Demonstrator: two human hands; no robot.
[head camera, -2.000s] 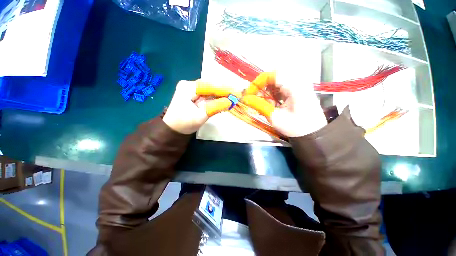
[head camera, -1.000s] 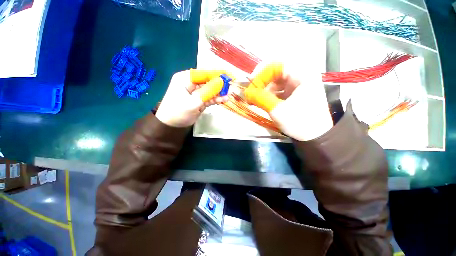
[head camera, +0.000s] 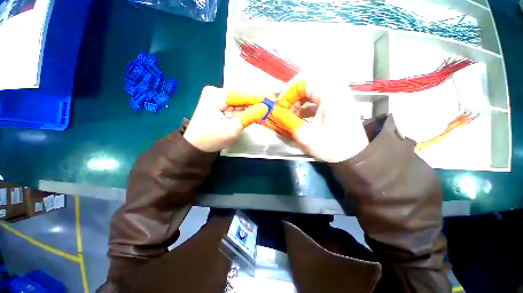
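Observation:
My left hand (head camera: 219, 118), with orange finger cots, holds a small blue connector housing (head camera: 268, 108) between thumb and fingertip, over the near left part of the white compartment tray (head camera: 367, 163). My right hand (head camera: 327, 117), also with orange finger cots, has its fingertips pinched together at the right side of the housing. Whether a wire is between them is hidden by the fingers and glare. Orange lead wires (head camera: 441, 137) lie in the nearest compartments, partly under my right hand and sleeve.
Red lead wires (head camera: 401, 86) cross the middle compartments; teal-and-white wires (head camera: 355, 17) lie in the far ones. A pile of blue housings (head camera: 148, 83) is left of the tray, with a clear plastic bag (head camera: 192, 7) beyond. A blue bin (head camera: 54, 109) with a printed sheet (head camera: 20, 46) is far left.
My right hand has moved left, and its fingertips have closed in on the housing. My left hand has shifted slightly right; its housing has moved a little down and right since one second ago.

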